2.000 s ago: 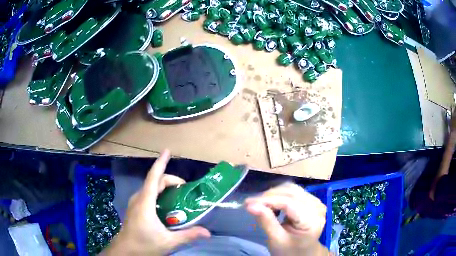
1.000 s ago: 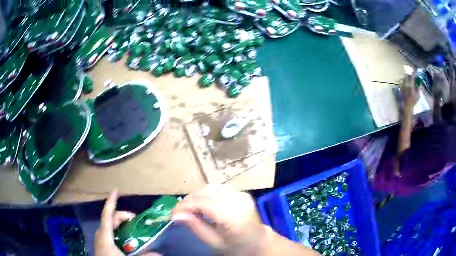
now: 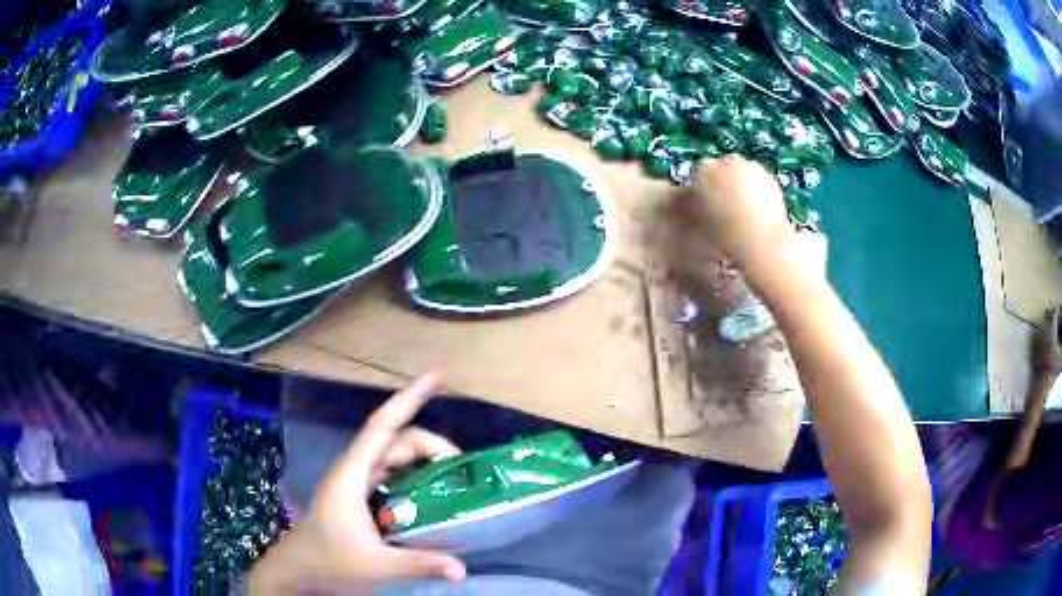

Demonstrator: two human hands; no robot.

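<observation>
My left hand (image 3: 361, 501) holds a green car body moulding (image 3: 501, 480) over my lap, its red lamp end near my palm and its pale rim facing down. My right hand (image 3: 745, 215) reaches over the bench to the near edge of the heap of small green parts (image 3: 652, 93). It is blurred, and its fingertips are hidden, so I cannot tell whether it holds anything. The white oval glue dish (image 3: 745, 323) sits on the stained glue board (image 3: 710, 390), beside my right forearm. No glue stick is clearly visible.
Green body mouldings lie on the tan cardboard (image 3: 512, 378), one with its dark hollow up (image 3: 512, 233), others stacked at left (image 3: 332, 227). More lie at the back right. Blue bins (image 3: 743, 547) of small parts stand below the bench. Another person's arm (image 3: 1027, 408) shows at far right.
My right hand has left the body moulding and moved forward and right to the heap. My left hand still holds the moulding. The camera view has swung back left.
</observation>
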